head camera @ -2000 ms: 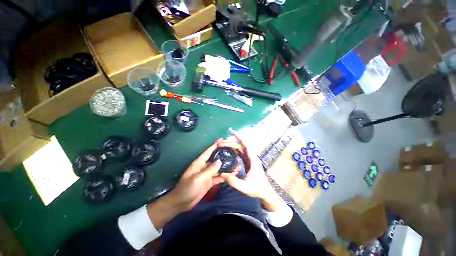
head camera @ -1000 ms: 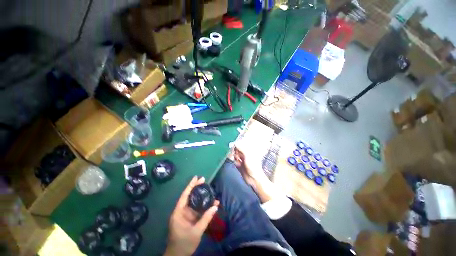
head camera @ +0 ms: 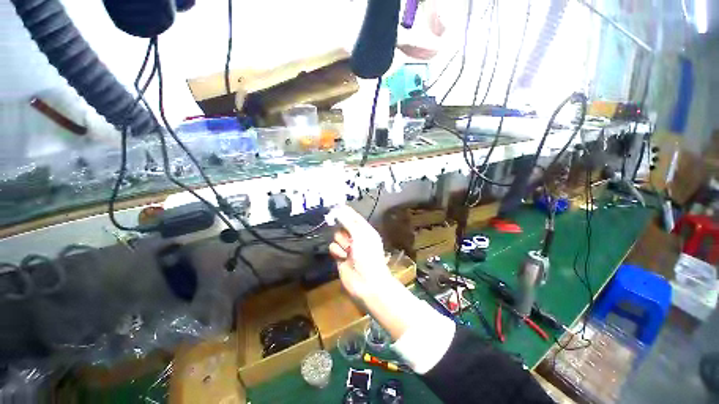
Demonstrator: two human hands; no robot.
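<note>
My right hand [head camera: 359, 251] reaches up and forward to the shelf's front edge [head camera: 315, 193]. Its fingertips are at a white strip with sockets or plugs, and glare hides what they touch. My left hand is out of the picture. Two round black units [head camera: 390, 391] lie at the bottom edge, partly cut off. A small dark square panel with a white border [head camera: 359, 379] lies beside them.
Cables and a grey hose [head camera: 79, 67] hang in front of the shelf. A silver-grey tool [head camera: 530, 282] hangs over the green bench [head camera: 512, 237]. Red-handled pliers [head camera: 499, 322], cardboard boxes [head camera: 246, 371], a cup of silver pieces [head camera: 317, 368] and a blue stool [head camera: 637, 296] also show.
The view has swung up from the bench to the shelf. My right hand has moved from my lap up to the shelf edge. My left hand, with the black unit, has left the picture.
</note>
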